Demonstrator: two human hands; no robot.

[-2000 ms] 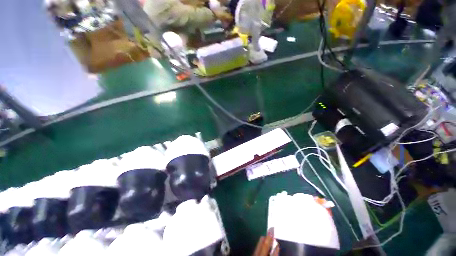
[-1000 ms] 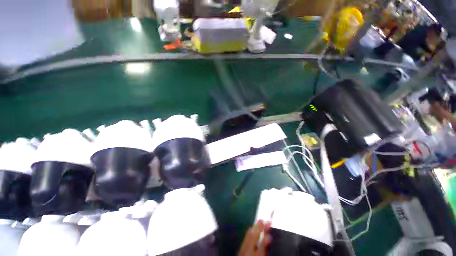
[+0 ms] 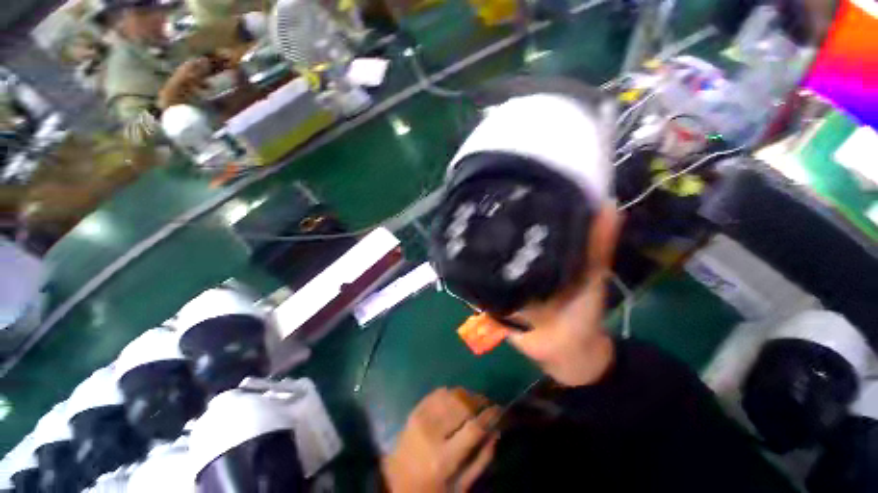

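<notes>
A PTZ dome camera [image 3: 520, 217] with a white hood and black ball is held up in the middle, tilted, its lens face with pale LED dots towards me. My right hand [image 3: 573, 332] comes from a black sleeve and grips it from below and the right; some fingers are hidden behind the ball. A small orange block [image 3: 481, 332] shows just beneath the ball, by my right hand's fingers; I cannot tell what holds it. My left hand [image 3: 441, 441] is low in the picture, blurred, its fingers bent; I cannot tell whether it holds anything.
Rows of dome cameras [image 3: 223, 337] stand at left. Another dome camera [image 3: 799, 385] is at right by a black keyboard [image 3: 799, 241]. A long white and dark red box [image 3: 337, 281] lies behind my left hand. White cables [image 3: 674, 166] lie behind. A person [image 3: 144, 72] works across the gap.
The dome camera from the bench's front is now lifted and turned lens face out, in my right hand. The view has swung right, bringing the keyboard and a bright screen corner into the picture.
</notes>
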